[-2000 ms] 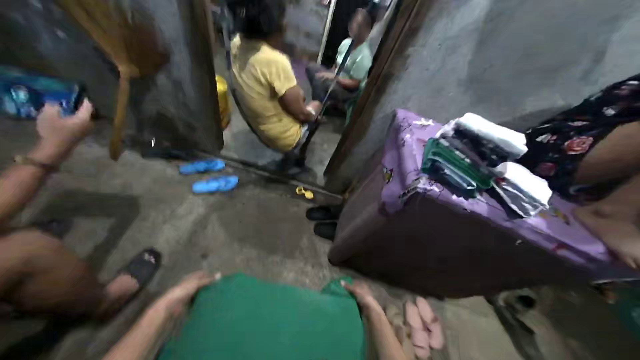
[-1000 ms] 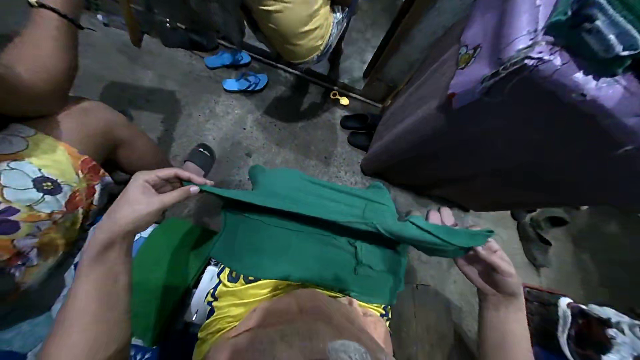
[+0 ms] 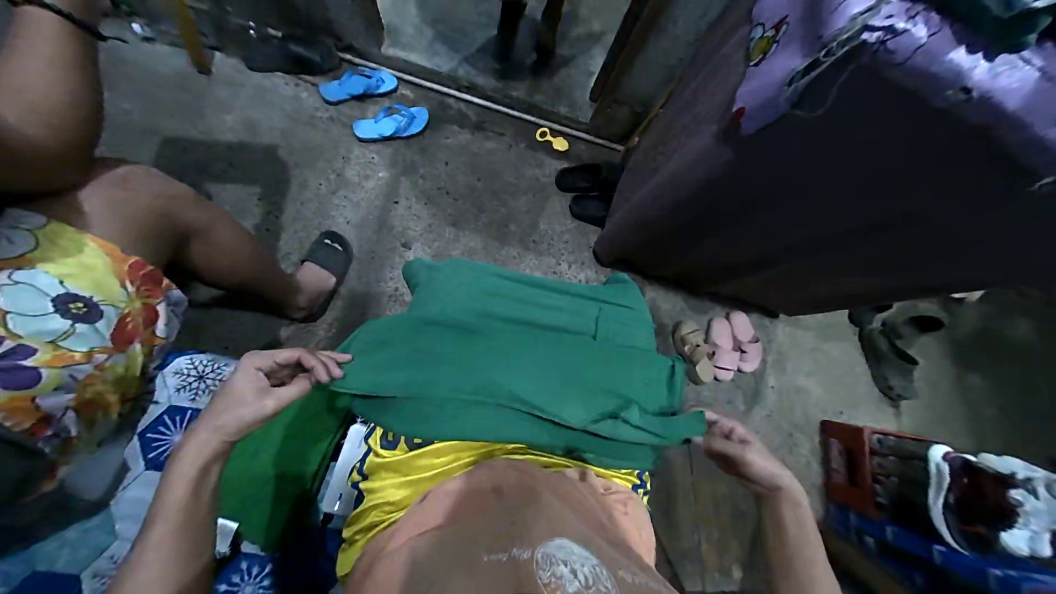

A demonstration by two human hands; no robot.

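Note:
A green cloth garment (image 3: pixel 511 355) lies spread in layers over my lap, across yellow shorts (image 3: pixel 412 478). My left hand (image 3: pixel 276 388) pinches the garment's left edge between thumb and fingers. At the right end, my right hand (image 3: pixel 738 445) grips a narrow corner of the same cloth. The upper layer is folded toward me, and a small seam or pocket outline shows near its right side. Another piece of green cloth (image 3: pixel 276 470) lies at my left, below my left hand, on a seat cover with blue and white hexagons (image 3: pixel 169 429).
Another person's leg (image 3: pixel 206 239) and sandalled foot are at left. Blue flip-flops (image 3: pixel 392 122) lie near the doorway. A purple-covered table (image 3: pixel 767 91) with dark drapery stands at right, pink sandals (image 3: pixel 734 346) before it. A red crate (image 3: pixel 846 470) is at lower right.
The long strip of cloth held up between my hands a second ago now lies lower and flatter over the garment. My left hand has moved down, away from the other person's foot.

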